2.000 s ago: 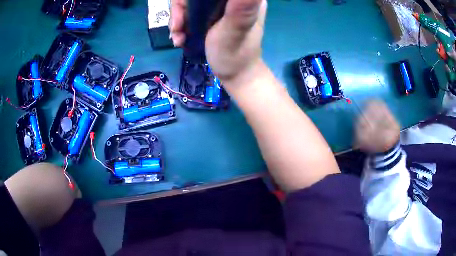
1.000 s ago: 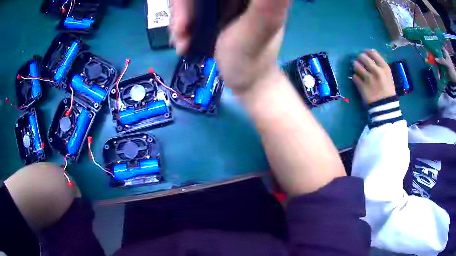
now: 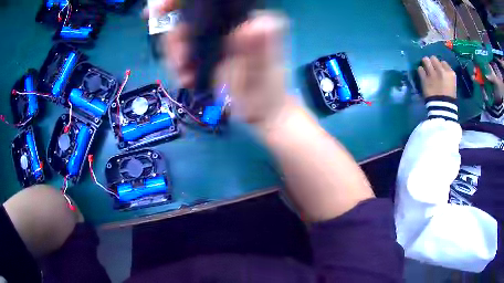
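My right hand [image 3: 254,72], motion-blurred, comes in from the lower right and grips a thick black power screwdriver [image 3: 213,38]. Blurred fingertips show on its left side. Directly below is a black fan housing with a blue cell [image 3: 211,115], mostly hidden by the hand and tool. Whether the tool's tip touches it cannot be told. Left of it, a fan unit with a pale hub [image 3: 140,105] lies flat; another with a dark hub [image 3: 135,167] lies nearer the bench edge. My left hand is not identifiable in view.
Several more fan units [image 3: 71,141] with red-white leads lie at left. One unit [image 3: 327,86] lies right of my forearm. A neighbour's hand [image 3: 439,77] rests on dark parts; their other holds a green glue gun [image 3: 470,51]. An open cardboard tray [image 3: 423,22] is behind. A white-and-dark box [image 3: 160,23] is partly hidden.
The view has shifted, so the units appear further left. My right hand and screwdriver appear lower over the same unit. The neighbour's hand has moved right, over the dark parts.
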